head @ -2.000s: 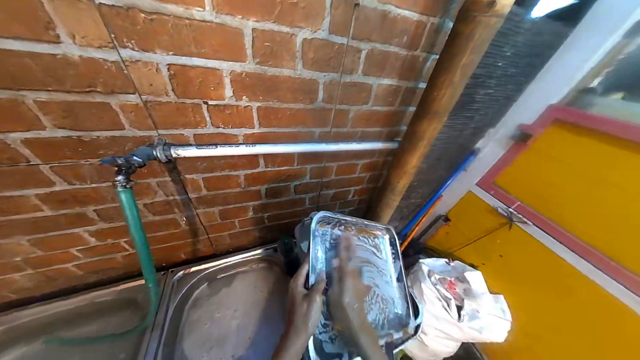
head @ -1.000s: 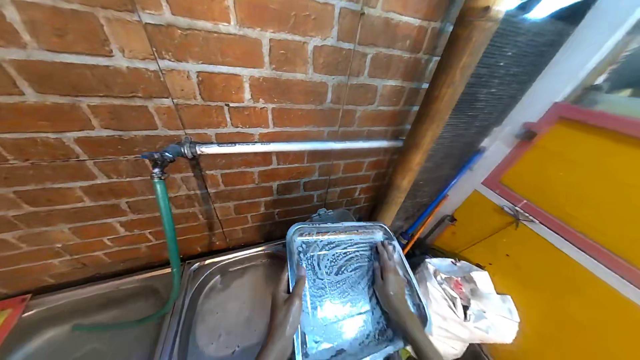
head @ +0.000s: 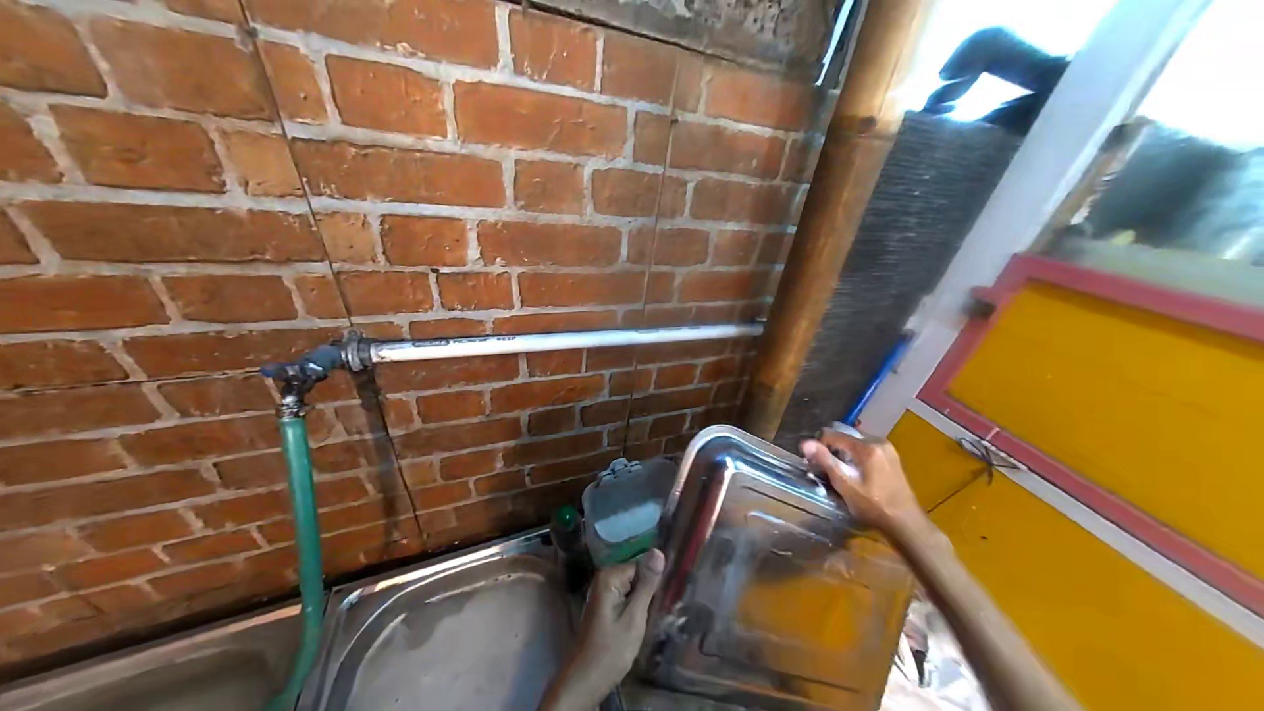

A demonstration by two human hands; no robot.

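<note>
A shiny rectangular metal tray [head: 780, 583] stands tilted at the right of the sink, its smooth underside facing me. My right hand [head: 861, 474] grips its upper right rim, with something pale and soapy at the fingers. Beside the tray's left edge is my left hand [head: 622, 612], thumb up against the rim; whether its fingers close on the tray is hidden. Behind the tray sits a grey plastic container [head: 624, 509] with something green in it.
Stainless steel sink basins [head: 464, 642] lie at lower left. A green hose [head: 304, 553] hangs from a tap [head: 306, 373] on a white pipe [head: 563, 342] along the brick wall. A bamboo post [head: 820, 247], a blue handle [head: 877, 380] and a white bag [head: 938, 657] are at right.
The tray has been turned from its foamy inner face to its underside and raised on edge. My right hand has gone from the inner surface to the upper rim.
</note>
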